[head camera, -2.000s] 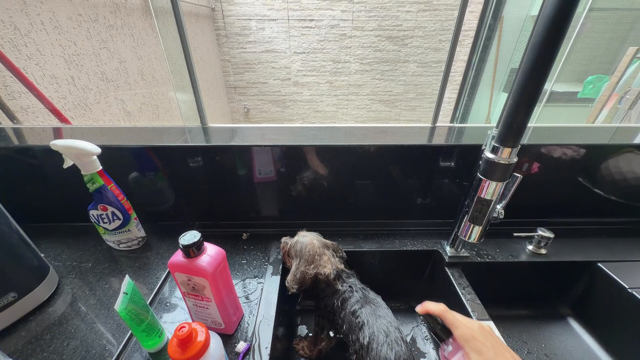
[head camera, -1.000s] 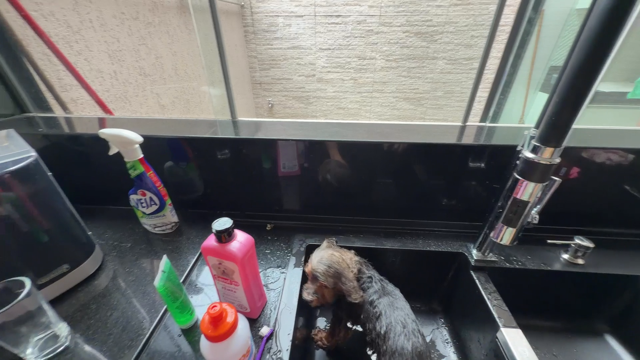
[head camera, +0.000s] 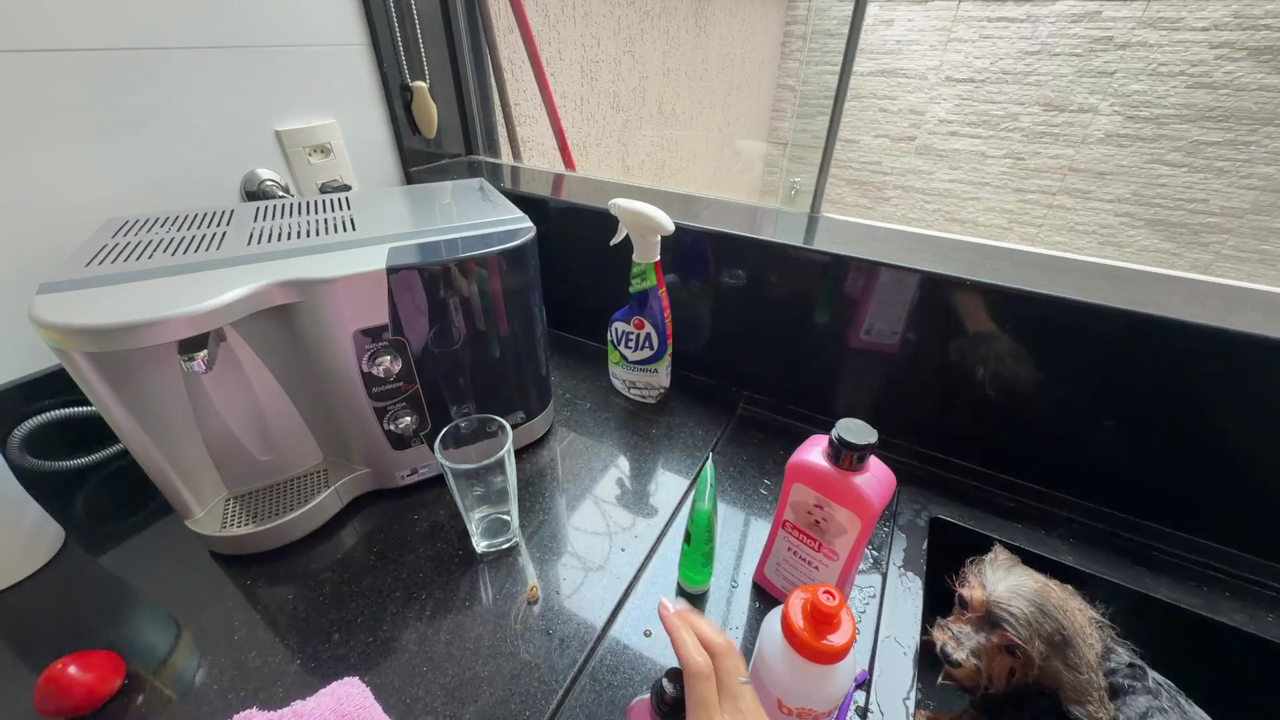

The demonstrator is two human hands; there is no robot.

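What looks like my right hand [head camera: 708, 662] comes in at the bottom edge, fingers pointing up and left. It is right beside a small pink bottle with a black cap [head camera: 667, 692]; the palm and any grip lie below the frame. Right of the hand stands a white squeeze bottle with an orange cap [head camera: 800, 665], a purple-handled item [head camera: 852, 692] partly behind it. A green tube [head camera: 699, 535] and a pink pet-care bottle [head camera: 828, 515] stand behind. A wet small dog [head camera: 1040, 640] is in the black sink [head camera: 935, 585] at lower right. My left hand is out of view.
A silver water dispenser [head camera: 300, 300] occupies the left counter, with a drinking glass [head camera: 480, 490] in front. A spray bottle [head camera: 640, 310] stands near the back ledge. A pink towel [head camera: 315, 702] and a red object [head camera: 80, 682] lie at the lower left.
The view has swung far left, bringing the dispenser and towel into sight. Two seconds ago a hand was at the sink's right side; now one is beside the small black-capped bottle on the counter.
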